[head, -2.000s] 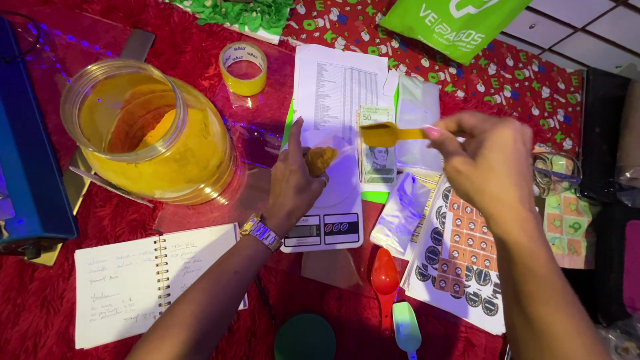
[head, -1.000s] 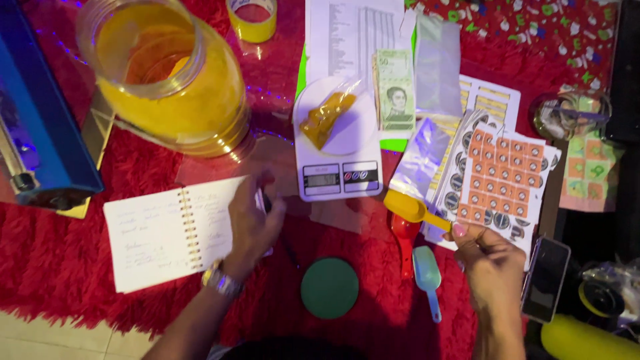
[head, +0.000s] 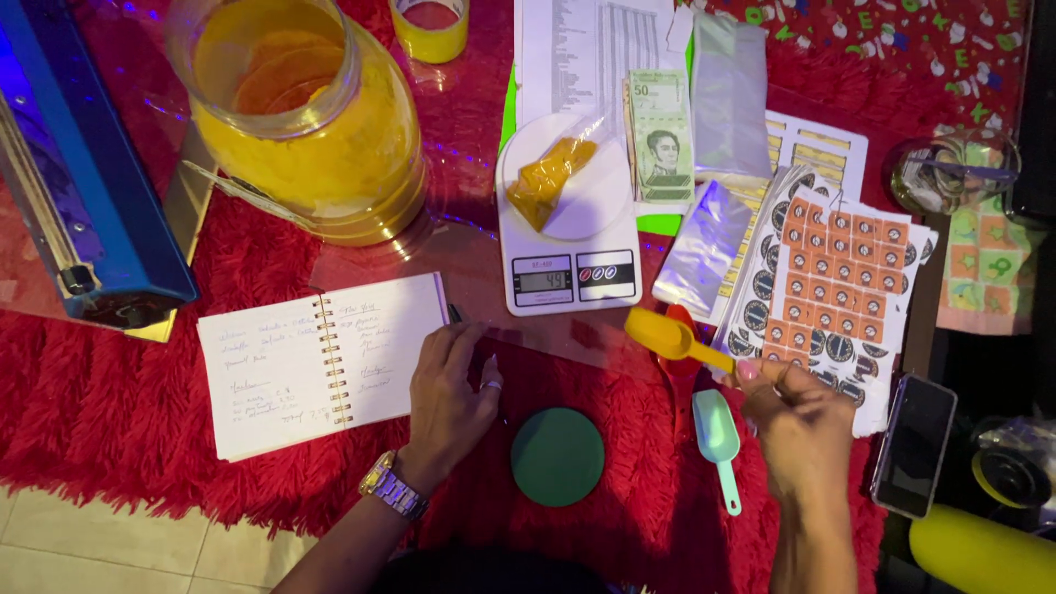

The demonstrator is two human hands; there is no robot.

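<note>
My right hand [head: 796,412] grips the handle of a yellow plastic scoop [head: 660,332], whose bowl lies over a red scoop [head: 678,388]. A mint-green scoop [head: 716,429] lies just left of that hand. My left hand [head: 454,392] rests palm down at the right edge of an open spiral notebook [head: 268,379], beside a dark pen [head: 454,313]; whether it touches the pen is unclear. On the white digital kitchen scale [head: 569,280] sits a clear plastic bag of yellow-orange powder [head: 551,181]. A large clear jar of yellow powder [head: 313,165] stands at the upper left.
A blue bag sealer [head: 107,181] lies far left. Yellow tape [head: 431,33], banknotes [head: 660,140], clear bags [head: 730,99] and sticker sheets [head: 841,280] lie around the scale. A dark green disc [head: 558,456] lies between my hands, a phone [head: 914,445] at the right.
My left hand has moved from the bag on the scale down to the notebook. My right hand has lowered the yellow scoop from above the banknotes to the other scoops. The bag now sits untouched.
</note>
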